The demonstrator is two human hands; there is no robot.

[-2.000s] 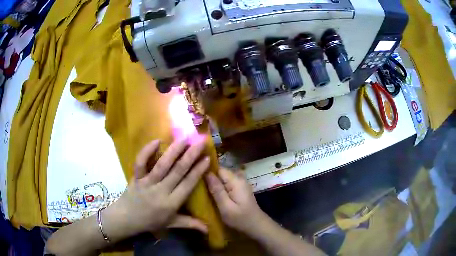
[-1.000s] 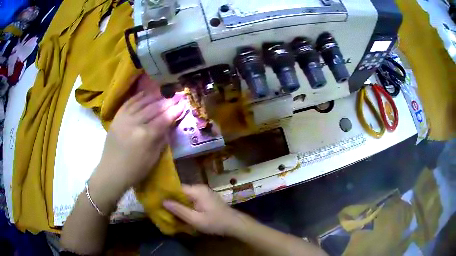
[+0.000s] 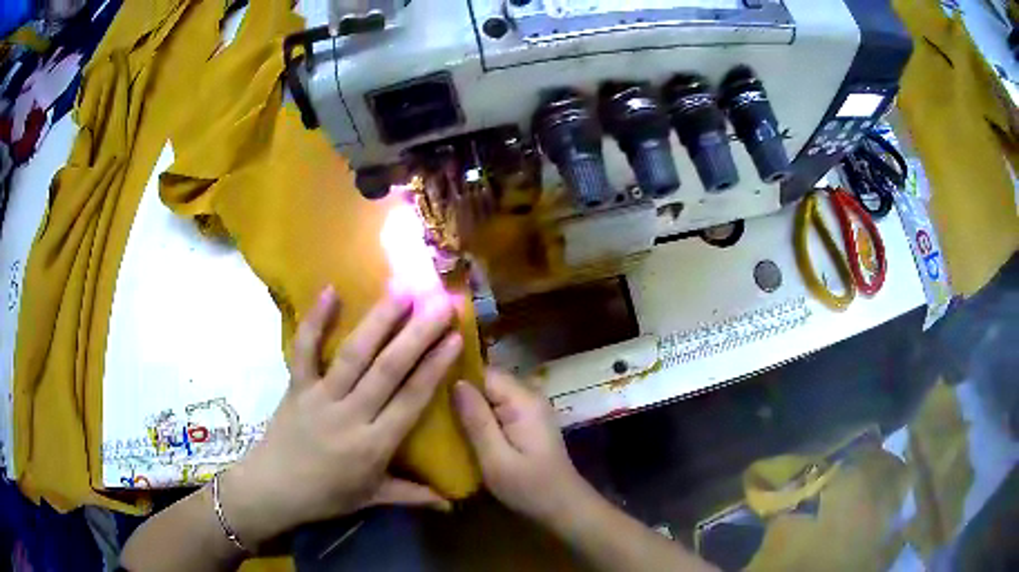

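Observation:
A mustard-yellow fabric piece (image 3: 324,223) lies under the presser foot area (image 3: 419,240) of the white overlock machine (image 3: 503,67), where the lamp glare hides detail. My left hand (image 3: 358,413) lies on the fabric just in front of the foot, fingers spread and pressing it down, with its fingertips in the glare. My right hand (image 3: 520,447) pinches the fabric's right edge between thumb and fingers, close beside my left hand. The fabric's near end hangs at the table's front edge between my hands.
More yellow fabric (image 3: 78,279) is draped at the left. Yellow-handled (image 3: 821,251) and red-handled scissors (image 3: 860,244) lie right of the machine, with black loops behind them. Four black knobs (image 3: 637,134) stand on the machine front. Yellow pieces (image 3: 838,514) lie at the lower right.
Since one second ago, my left hand has moved back from beside the needle area and flattened on the fabric. My right hand has moved up and right. Fabric now covers the exposed metal plate.

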